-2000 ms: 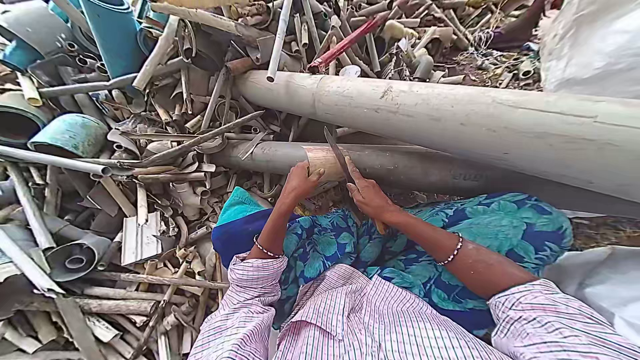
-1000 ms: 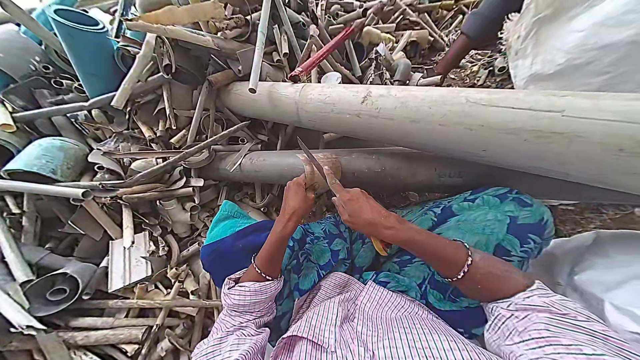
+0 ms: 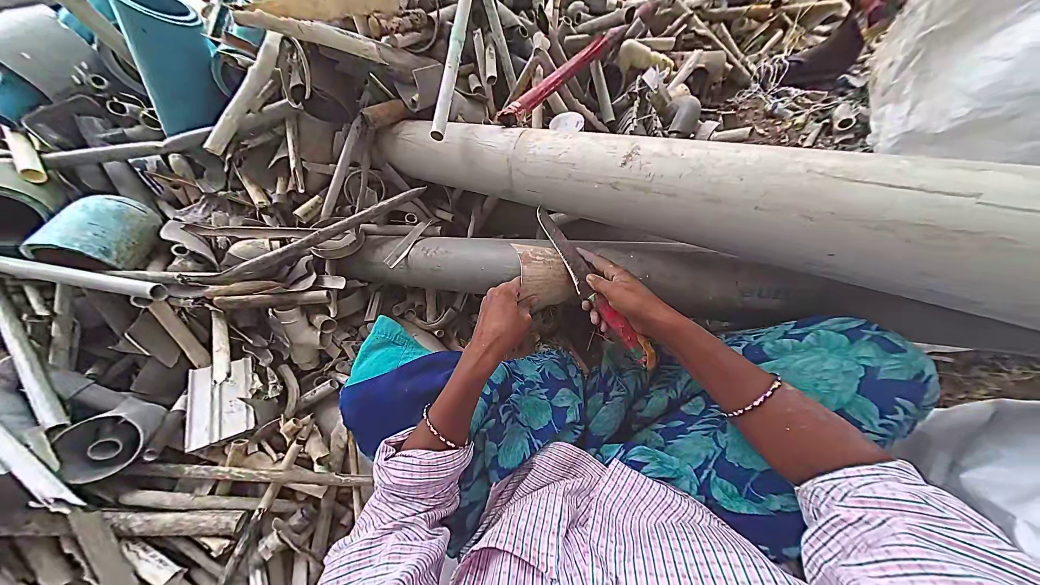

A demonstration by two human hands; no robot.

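Observation:
My right hand [image 3: 613, 292] grips the red handle of a curved blade with a toothed-looking edge [image 3: 561, 248], its tip pointing up and left. Just left of the blade is a curved tan piece of pipe [image 3: 543, 275], and my left hand [image 3: 502, 317] holds its lower left edge. The piece lies over a long grey plastic pipe [image 3: 455, 264] in front of my lap. Whether the blade touches the piece, I cannot tell. My left fingertips are partly hidden.
A thick, pale pipe [image 3: 715, 191] slants across beyond the grey one. Scrap pipe pieces are heaped at the left and far side, with a blue pipe [image 3: 171, 69] and a red rod [image 3: 561, 77] among them. White sacks [image 3: 959, 81] stand at the right.
The blade has swung between frames, and its red handle now shows below my right hand. My right hand has moved slightly away from my left, which stays at the tan piece.

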